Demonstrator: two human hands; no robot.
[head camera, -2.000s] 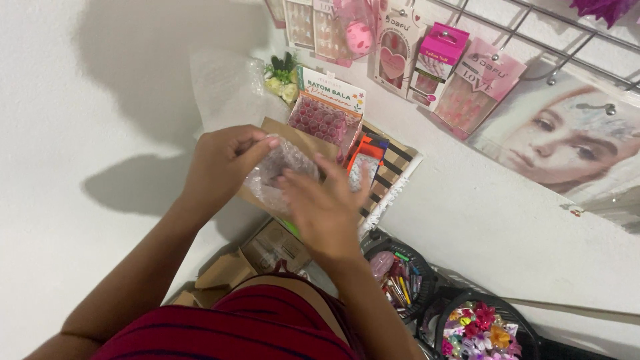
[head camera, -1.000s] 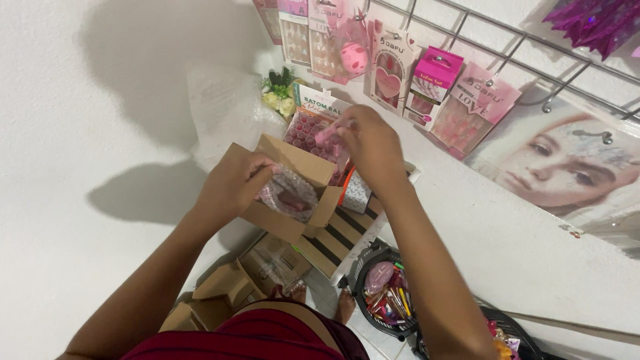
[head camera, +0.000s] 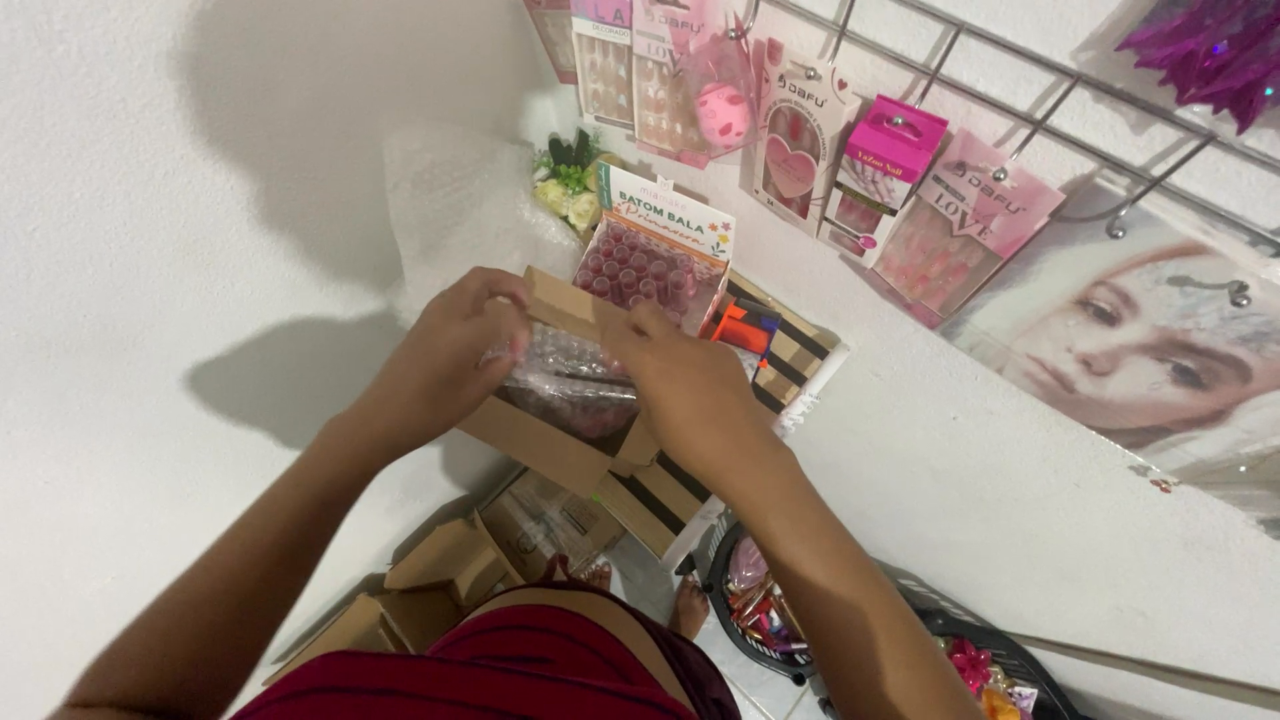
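Observation:
An open cardboard box (head camera: 540, 446) stands on a striped surface (head camera: 655, 490), with clear bubble wrap (head camera: 575, 372) bunched inside its opening. My left hand (head camera: 455, 350) pinches the bubble wrap at the box's left side. My right hand (head camera: 690, 385) lies over the right side, its fingers at the wrap and a raised flap (head camera: 565, 300); its exact hold is partly hidden. Just behind the box is a display box of lip products (head camera: 640, 265) in clear tubes. An orange tape dispenser (head camera: 742, 325) sits right of it.
Packs of false nails (head camera: 800, 140) hang from a metal wire rack (head camera: 960, 25) on the wall. Artificial flowers (head camera: 575, 190) and more bubble wrap (head camera: 460, 200) are at the back left. Below stand black baskets (head camera: 720, 580) of small items and open cardboard boxes (head camera: 440, 575) on the floor.
My right hand has come down from beside the lip product display to the box. The bubble wrap now sits higher in the opening, between both hands.

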